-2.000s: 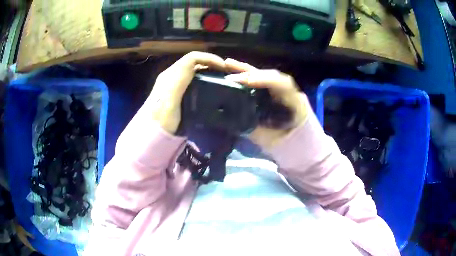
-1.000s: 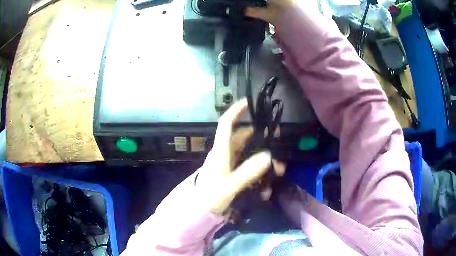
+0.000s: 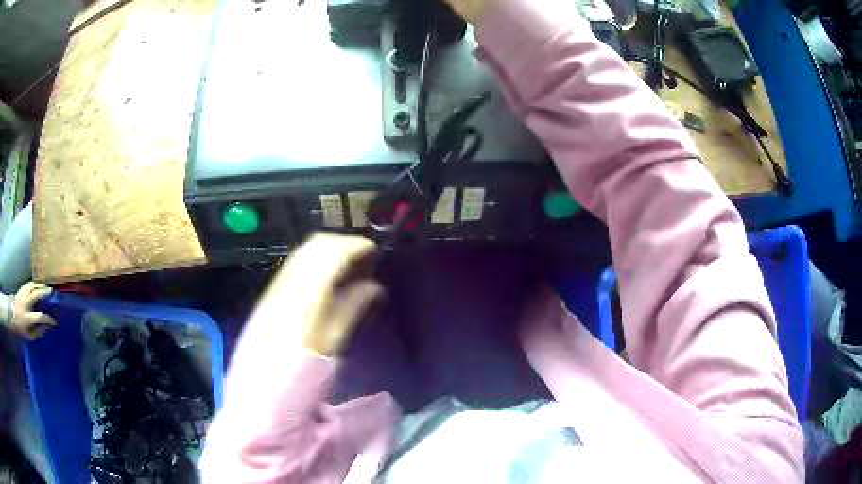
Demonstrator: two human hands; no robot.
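Note:
A black power cord (image 3: 444,151) lies looped over the press bed (image 3: 284,104) and hangs over the front panel, partly covering the red emergency stop (image 3: 405,217). My left hand (image 3: 342,291) is blurred, below the front panel and left of the cord. Its fingers are curled and apart, and I see nothing in it. My right hand (image 3: 465,8) is almost wholly cut off by the top edge, beside black parts at the fixture; its grip is hidden. The slotted clamp bar (image 3: 401,90) stands in front of the fixture.
Green start buttons (image 3: 240,217) sit at both ends of the panel. A blue bin (image 3: 215,350) with black corded parts is at left, with another person's hand (image 3: 33,310) on its rim. Another blue bin (image 3: 799,312) is at right. A black adapter-like unit (image 3: 723,55) lies on the right bench.
The view has shifted, so the press sits higher. My left hand has let go of the cord bundle and moved left and down. The cord now hangs over the panel. Another person's hand has appeared at left.

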